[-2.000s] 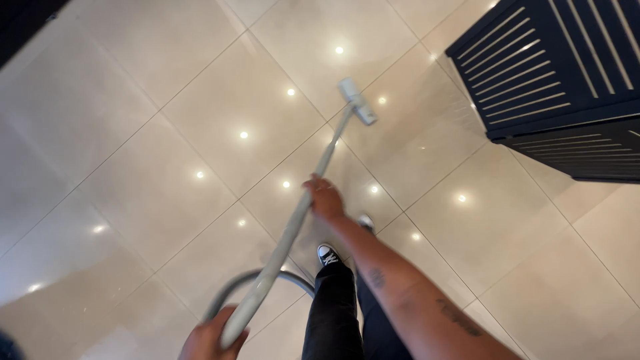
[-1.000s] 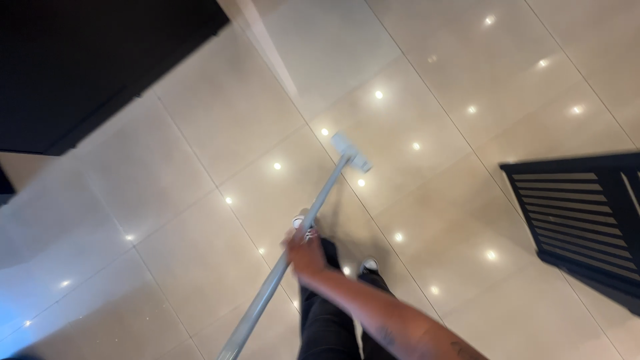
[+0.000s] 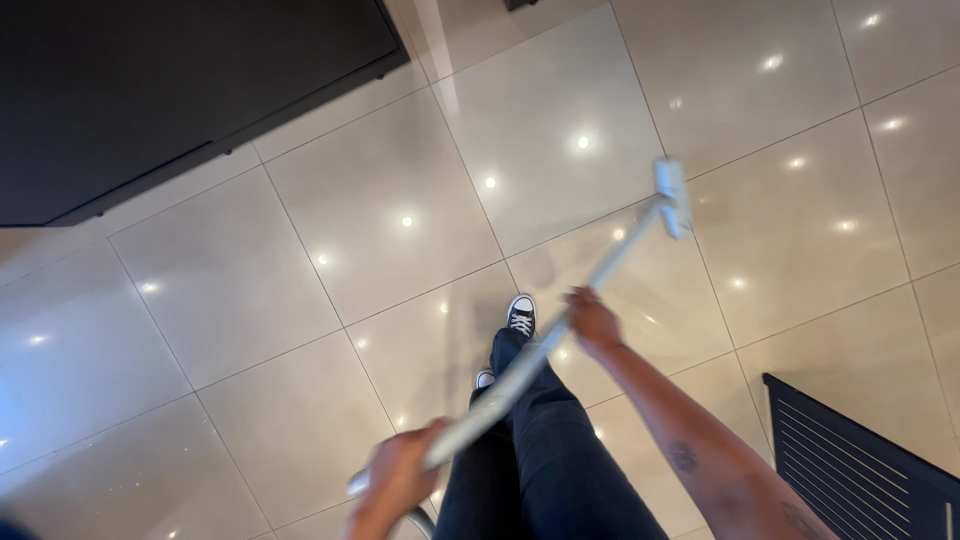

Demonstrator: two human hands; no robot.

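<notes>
A light grey vacuum cleaner wand runs diagonally across the view, blurred by motion. At its far end, the pale floor head lies on the glossy tiles, right of centre. My right hand grips the tube about midway. Around the handle end, at the bottom, my left hand is closed. Part of a grey hose shows below the left hand. The wand passes over my legs in dark trousers; a black and white sneaker stands beside it.
A large black piece of furniture fills the upper left, with small feet along its edge. At the lower right stands a dark slatted panel. A small dark object touches the top edge. Ceiling lights reflect in the floor.
The floor head has swung to the right relative to my feet. My left hand, out of view one second ago, shows again on the handle. More of the black furniture is in view than two seconds ago.
</notes>
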